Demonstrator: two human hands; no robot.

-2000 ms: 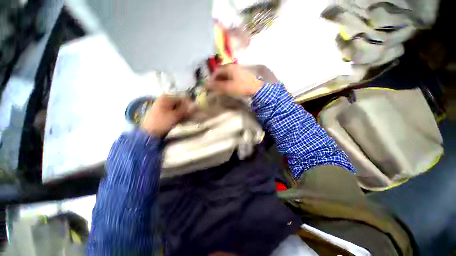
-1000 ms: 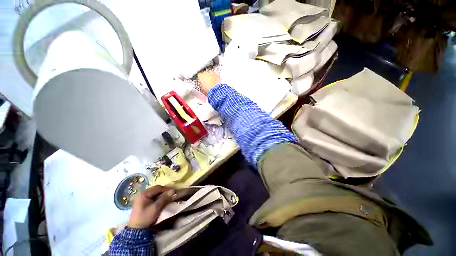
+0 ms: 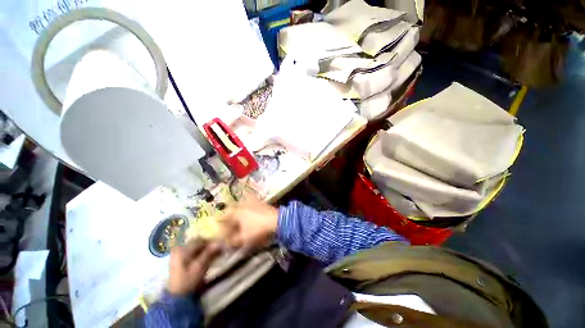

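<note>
A beige bag piece (image 3: 240,282) lies over my lap and the table's front edge. My left hand (image 3: 191,261) holds its top edge, fingers bent on it. My right hand (image 3: 251,223) is beside the left at the bag's top, blurred, just in front of the setting point (image 3: 211,200); its fingertips are hidden, and I cannot tell what they hold. The large pale grey machine head (image 3: 122,141) with its ring handwheel (image 3: 40,64) stands over the table. A round parts dish (image 3: 168,236) with gold bits sits left of my hands.
A red holder (image 3: 231,148) stands right of the machine head. Speckled bulk hardware (image 3: 256,101) lies behind white paper (image 3: 301,115). Beige bag pieces (image 3: 378,64) are stacked at the back right. A red bin (image 3: 391,211) on the floor at right is heaped with bag pieces (image 3: 449,141).
My right hand has come back from the bulk hardware to the bag's top edge, beside my left hand. My left hand still holds the bag piece. The view has shifted slightly.
</note>
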